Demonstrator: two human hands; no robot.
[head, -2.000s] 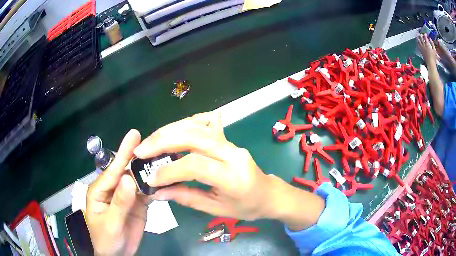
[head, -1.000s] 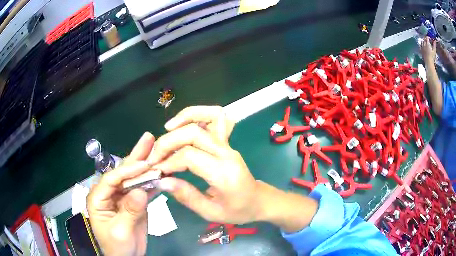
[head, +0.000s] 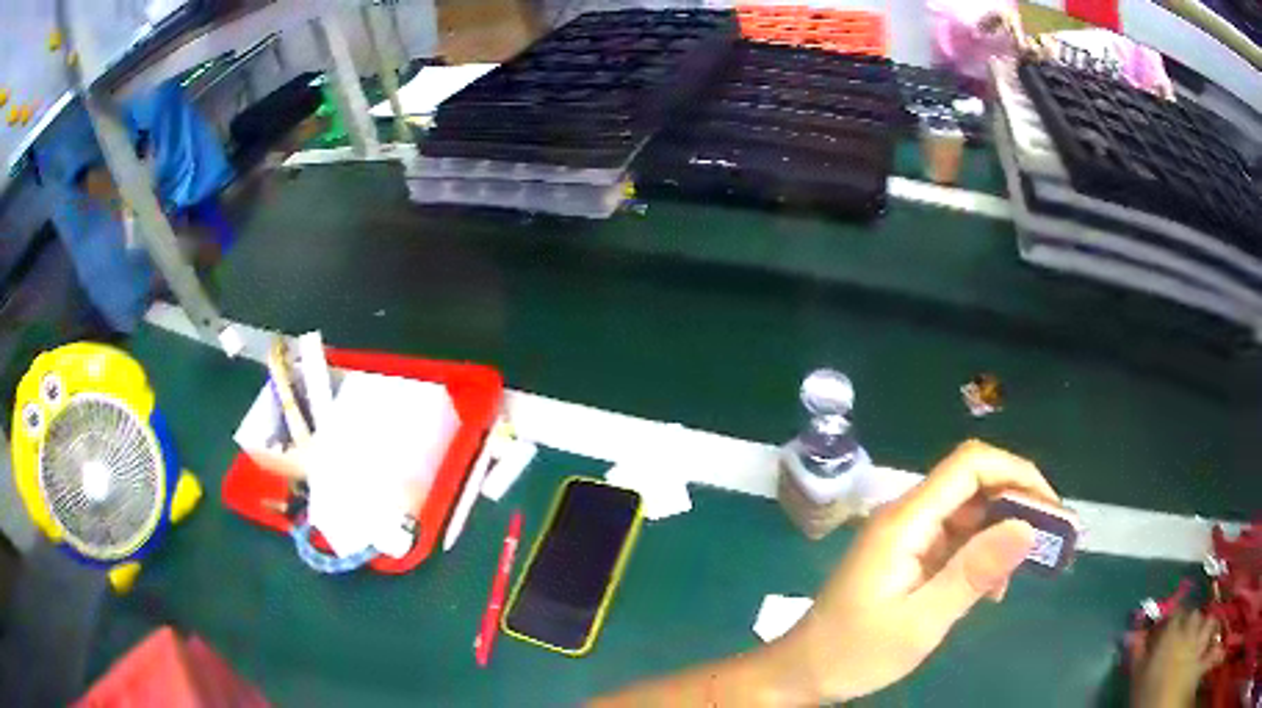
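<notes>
My left hand [head: 907,588] holds a small dark closed watch body [head: 1038,533] between thumb and fingers, right of the middle. A white printed code shows on its near edge. My right hand [head: 1176,657] is partly cut off at the lower right edge, among red spring clamps [head: 1239,581]. It is blurred, and its grip cannot be made out. A white wipe [head: 781,617] lies on the green bench left of my left hand, partly hidden by it.
A dispenser bottle [head: 822,484] stands behind my left hand. Crumpled tissue [head: 653,490], phone [head: 574,567], red pen [head: 498,588], red bin [head: 478,387] and yellow fan [head: 97,470] are left. One open unit [head: 983,396] lies on the belt. Black trays [head: 775,125] stand beyond. A person in blue is upper left.
The view has swung left. My hands have separated: the left still holds the watch body, now with its coded edge showing, and the right has moved away to the clamps.
</notes>
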